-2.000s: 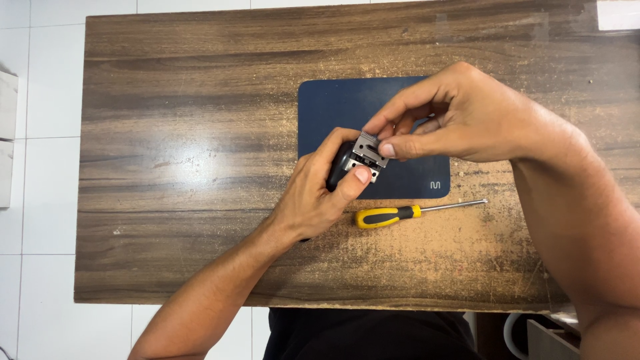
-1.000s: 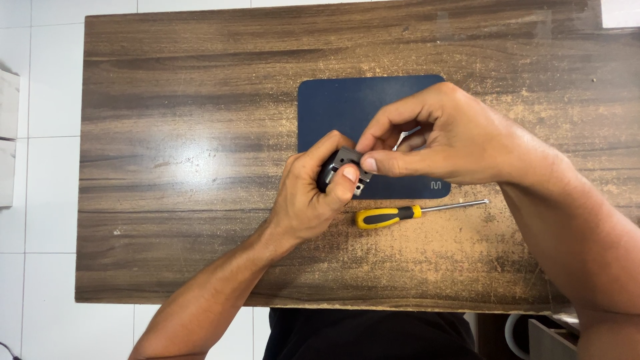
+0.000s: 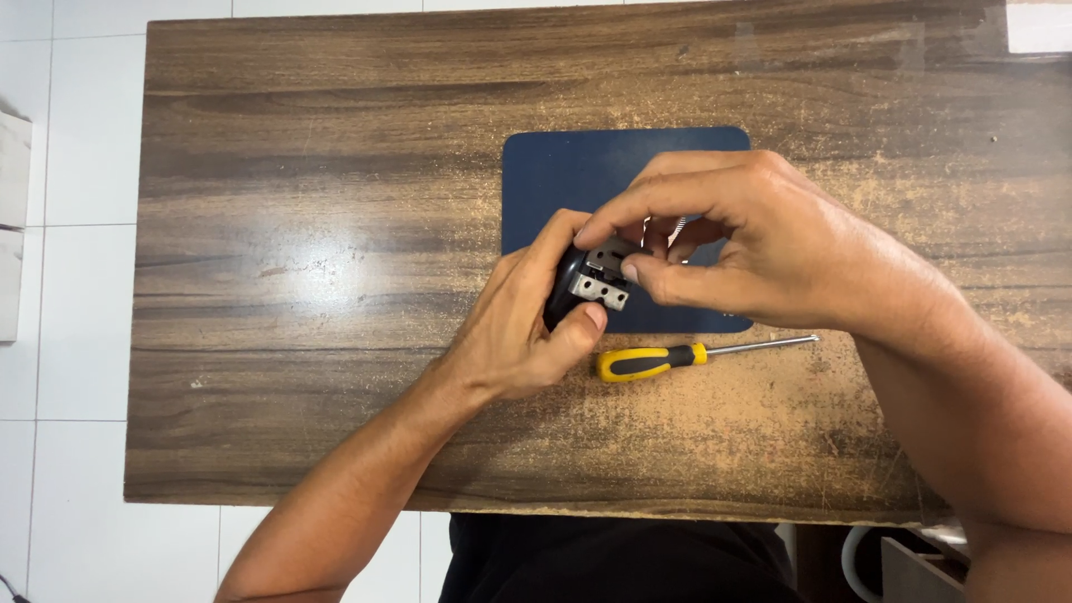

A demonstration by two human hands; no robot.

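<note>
My left hand (image 3: pixel 536 314) grips a small black device (image 3: pixel 567 286) with a rounded housing; its kind is unclear. A metal block with holes (image 3: pixel 600 291) shows on the side facing up, near my left thumb. At a dark flat plate (image 3: pixel 610 255) on the device, my right hand (image 3: pixel 737 239) has its thumb and index finger pinched. Behind the right fingers a small coil spring (image 3: pixel 677 228) shows in part; how it is held is hidden. Just below the hands, a yellow and black screwdriver (image 3: pixel 657 362) lies with its shaft pointing right.
Under the hands lies a dark blue mouse pad (image 3: pixel 578 180) on a worn wooden table (image 3: pixel 318 360). A white object (image 3: pixel 1038 28) sits at the far right corner. An open drawer (image 3: pixel 921 574) is below the near edge at the right.
My right hand has shifted on the device since the last earlier frame, and the metal block with holes shows more fully. The left hand keeps its grip. The screwdriver has not moved.
</note>
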